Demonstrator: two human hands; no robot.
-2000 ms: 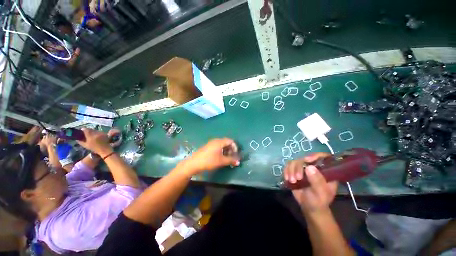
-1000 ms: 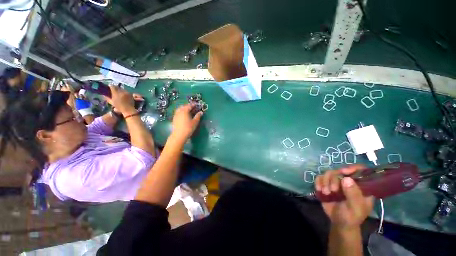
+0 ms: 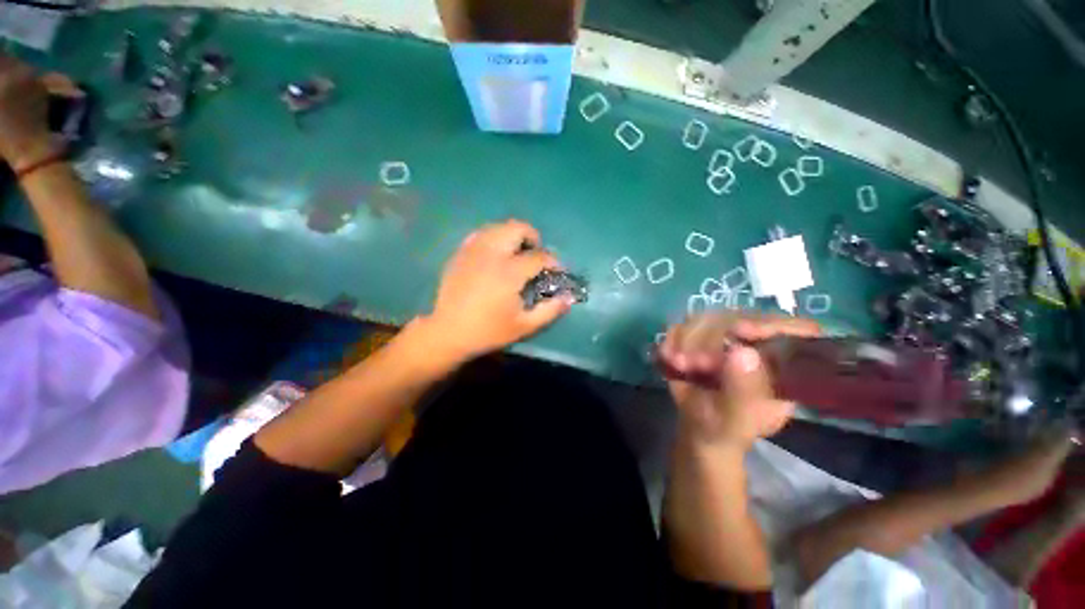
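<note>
My left hand (image 3: 494, 289) holds a small dark, silvery module (image 3: 553, 287) in its fingertips, just above the green bench. My right hand (image 3: 732, 375) is closed around a dark red electric screwdriver (image 3: 875, 378), which lies roughly level and is slightly blurred. Its left end is by my fingers, apart from the module. A white square piece (image 3: 779, 267) with a white cable lies beyond the screwdriver. Thin white rings (image 3: 660, 271) are scattered flat on the bench between the module and the white piece.
An open blue-and-white carton (image 3: 518, 86) stands at the back by the white rail (image 3: 643, 80). A heap of modules (image 3: 952, 280) lies at the right, a single one (image 3: 307, 94) at the upper left. A person's arm (image 3: 89, 238) is at the left, another (image 3: 940, 506) at the lower right.
My left hand has come back from the modules at the left and now holds one nearer the screwdriver. The view has shifted, and a ring now lies alone left of centre.
</note>
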